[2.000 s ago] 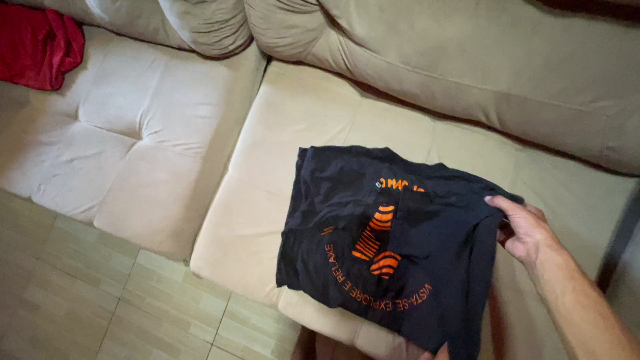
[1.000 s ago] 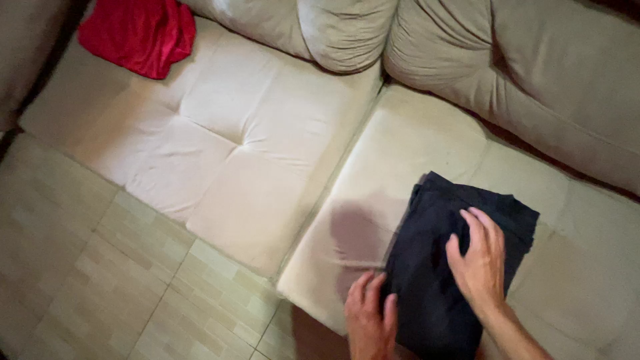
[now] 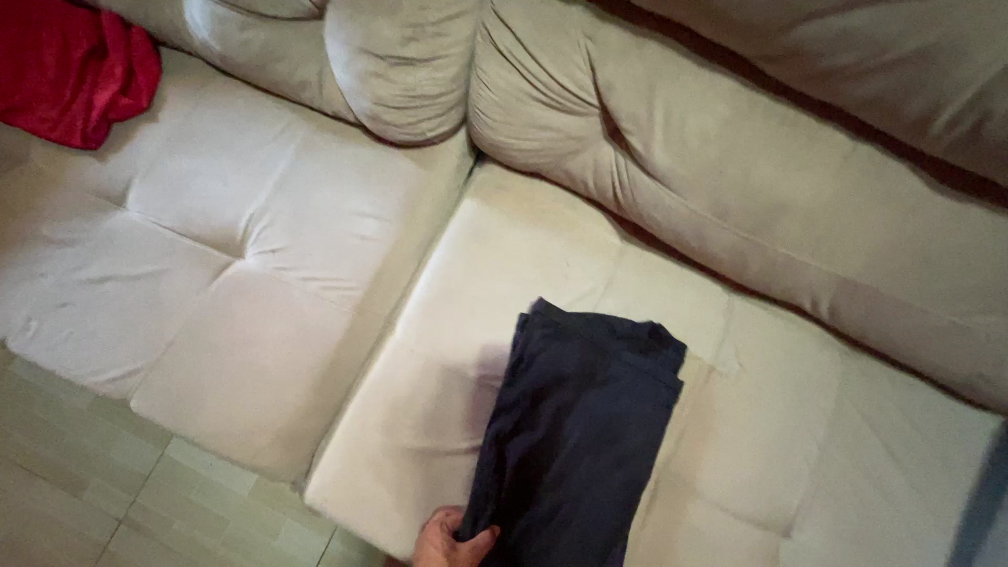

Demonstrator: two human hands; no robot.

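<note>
A dark navy T-shirt (image 3: 583, 425), folded into a narrow upright bundle, lies on the right seat cushion and runs off the bottom edge of the view. At its lower left edge my left hand (image 3: 453, 539) pinches the cloth between thumb and fingers. The far end of the bundle shows several stacked, slightly uneven layers. No print shows on the side facing up. My right hand is out of view.
The beige sofa's right seat cushion (image 3: 543, 228) meets the left seat cushion (image 3: 260, 315) at a seam. Puffy back cushions (image 3: 732, 181) stand behind. A crumpled red cloth (image 3: 79, 79) lies at the far left. Tiled floor (image 3: 213, 504) shows at lower left.
The shirt was spread wider with its orange print up; now it is folded narrower, print hidden. My right hand, on the shirt a second ago, has left the view.
</note>
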